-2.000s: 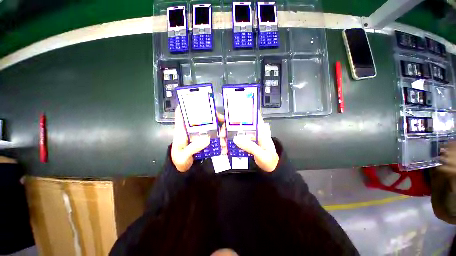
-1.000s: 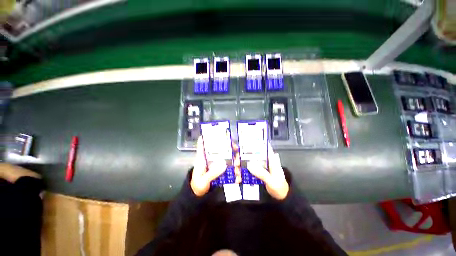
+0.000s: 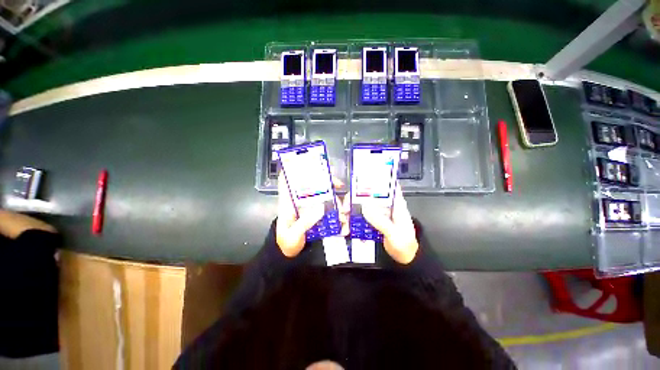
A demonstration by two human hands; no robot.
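My left hand [image 3: 295,229] holds a blue keypad phone [image 3: 307,173] with a lit white screen, thumb over its upper keys. My right hand [image 3: 397,230] holds a second blue keypad phone [image 3: 374,173], also lit, thumb over its keys. The two phones are side by side above the front edge of the clear blister tray [image 3: 463,191]. Several blue phones with dark screens lie in its back row, one of them at the right [image 3: 407,75]. Two black phones lie back up in the front row, at left [image 3: 275,147] and right [image 3: 410,148]. White slips [image 3: 363,251] hang below the held phones.
Right of the tray are a red marker [image 3: 504,156], a smartphone [image 3: 533,113] and a neighbouring tray [image 3: 615,270] of black phones. At left are another red marker [image 3: 100,201], a small black-and-silver part [image 3: 28,183] and a person's arm [image 3: 26,225]. A cardboard box [image 3: 123,311] and red stool [image 3: 593,295] are below.
The view has shifted. Both hands still hold the phones. The left phone is tilted more than one second ago, and the held screens stay lit.
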